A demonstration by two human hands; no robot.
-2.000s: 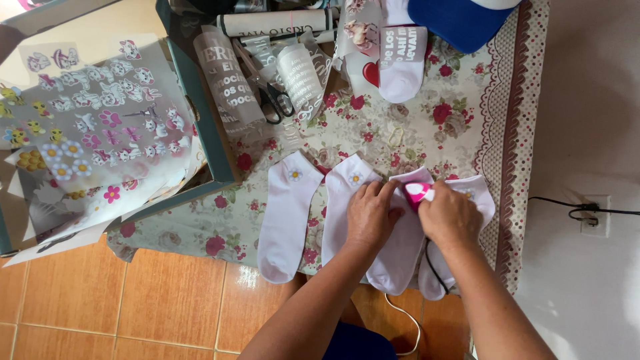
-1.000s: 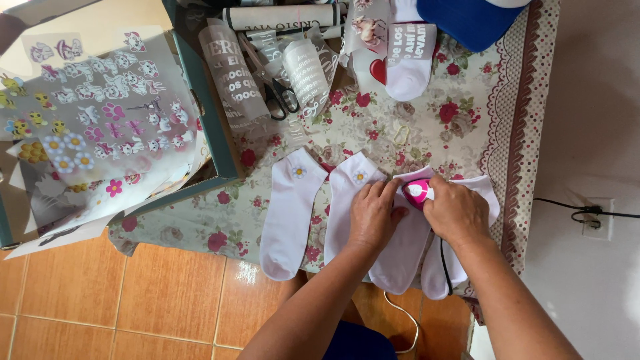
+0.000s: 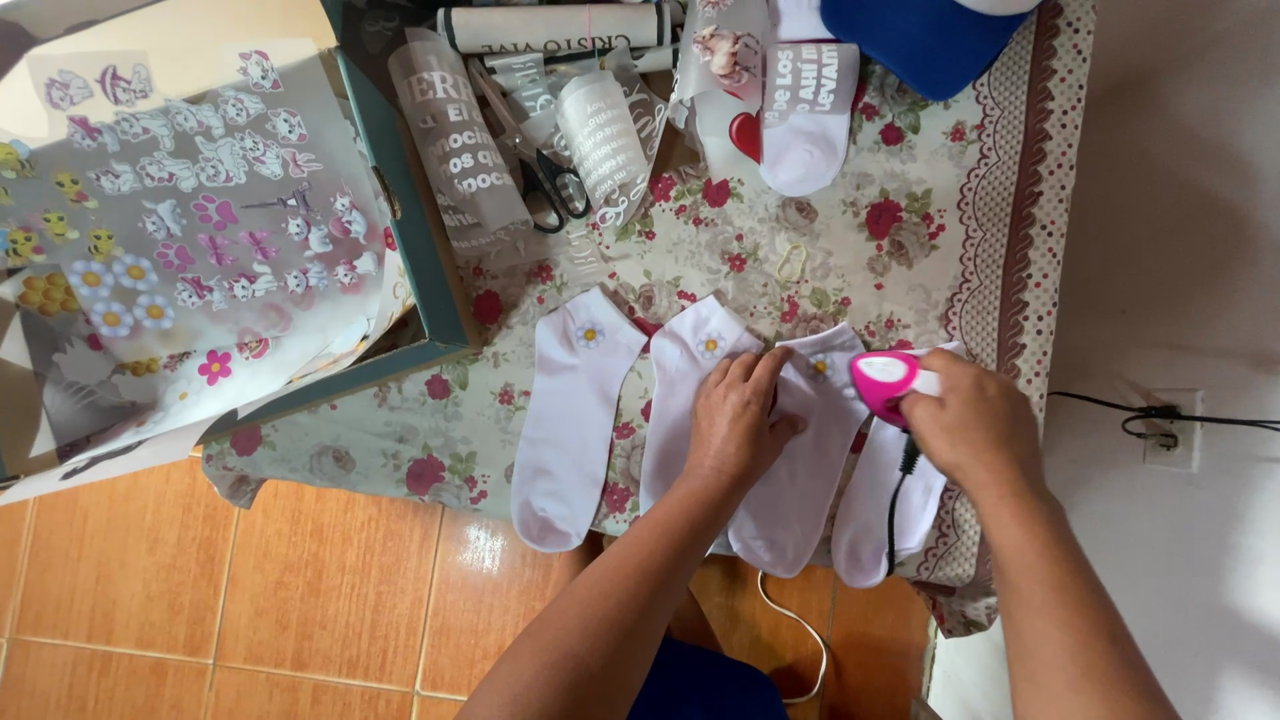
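Observation:
Several white ankle socks lie side by side on a floral tablecloth. The leftmost sock and the second sock each bear a daisy print near the cuff. My left hand rests between the second sock and the third sock, fingers bent, its fingertips near the third sock's cuff. In my right hand is a small pink and white mini iron with a black cord. Its body is at the right edge of the third cuff, beside that sock's daisy print. My right hand partly covers the rightmost sock.
At left an open box holds printed transfer film sheets. Rolled printed films, black-handled scissors, a printed sock and a blue cap lie at the back. A black cord hangs at the wall outlet.
The iron has moved off the third sock's cuff toward the right, and that cuff's daisy print now shows. My left hand stays in about the same place.

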